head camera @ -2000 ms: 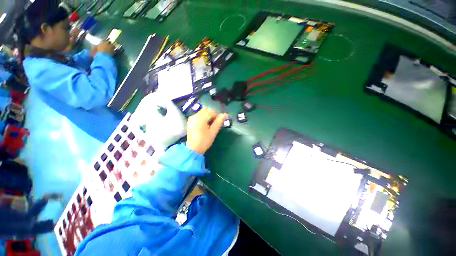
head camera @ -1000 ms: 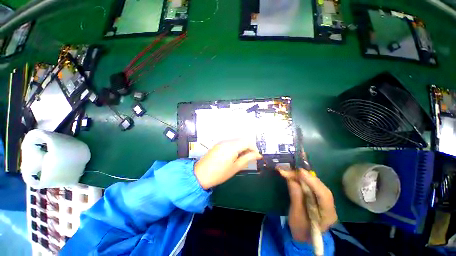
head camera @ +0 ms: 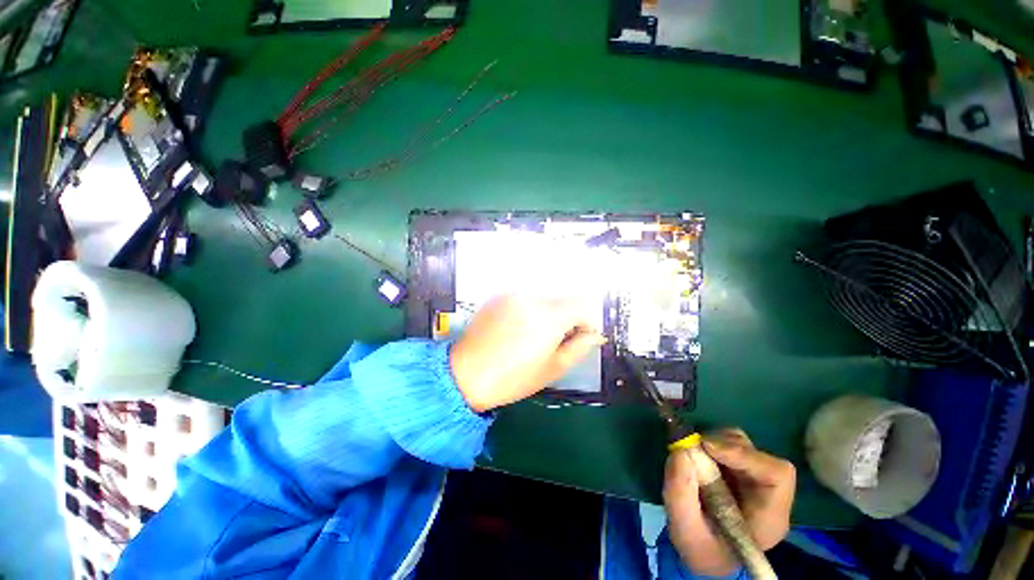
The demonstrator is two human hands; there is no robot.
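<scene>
An opened tablet assembly (head camera: 429,255) lies flat on the green bench in front of me, its pale panel and right-hand board washed out by glare. My left hand (head camera: 524,349) rests over its lower middle, thumb and forefinger pinched together at the board's left edge; whatever is between them is too small to tell. My right hand (head camera: 728,499) holds the soldering iron (head camera: 714,487) like a pen by its pale handle. Its dark tip points up-left to the board's lower left part, close to my left fingertips. Contact cannot be told.
Small speakers (head camera: 310,218) with red and black wires lie at upper left. A white roll (head camera: 113,331) stands above a component tray (head camera: 136,442). A black fan (head camera: 907,295), a cream tape roll (head camera: 873,455) and a blue box (head camera: 964,476) are at right. More tablets (head camera: 726,34) lie along the back.
The view has shifted slightly. The iron's tip has come from the tablet's right side to the lower board beside my left fingers. My left hand stays over the tablet.
</scene>
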